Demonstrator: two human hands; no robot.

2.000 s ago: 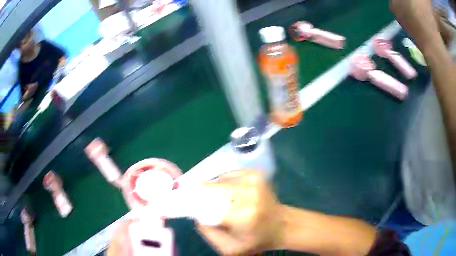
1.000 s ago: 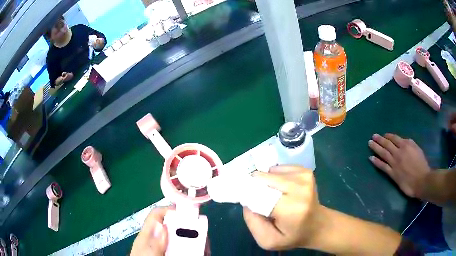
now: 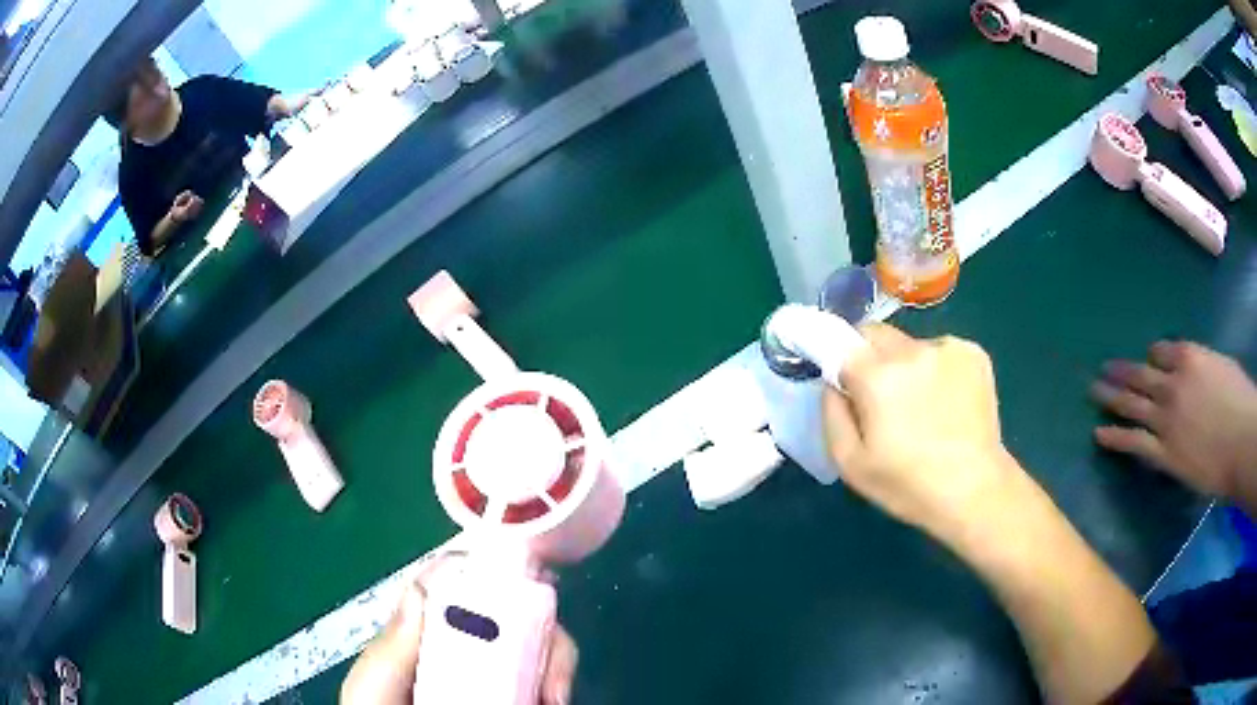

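Note:
My left hand (image 3: pixel 389 658) grips the handle of a pale pink handheld fan (image 3: pixel 590 512) at the bottom centre, its round head upright and its face with few thick spokes towards me. A dark oval window shows on the handle. My right hand (image 3: pixel 921 420) holds a white cloth (image 3: pixel 816 335) wrapped over a fingertip, on the silver top of the squat dispenser bottle (image 3: pixel 802 422). My hand hides part of the bottle. Folded white wipes (image 3: pixel 732 468) lie left of the bottle.
A drink bottle (image 3: pixel 906 179) with orange label stands behind the dispenser, beside a grey-white post (image 3: pixel 772 152). Several pink fans lie on the green conveyor (image 3: pixel 620 221) and at the right. Another person's hand (image 3: pixel 1186 413) is at right. A person (image 3: pixel 193 138) sits across, at upper left.
My right hand with the cloth has moved from the fan head to the right, onto the dispenser top. The fan's face shows redder inside. The folded wipes are now uncovered.

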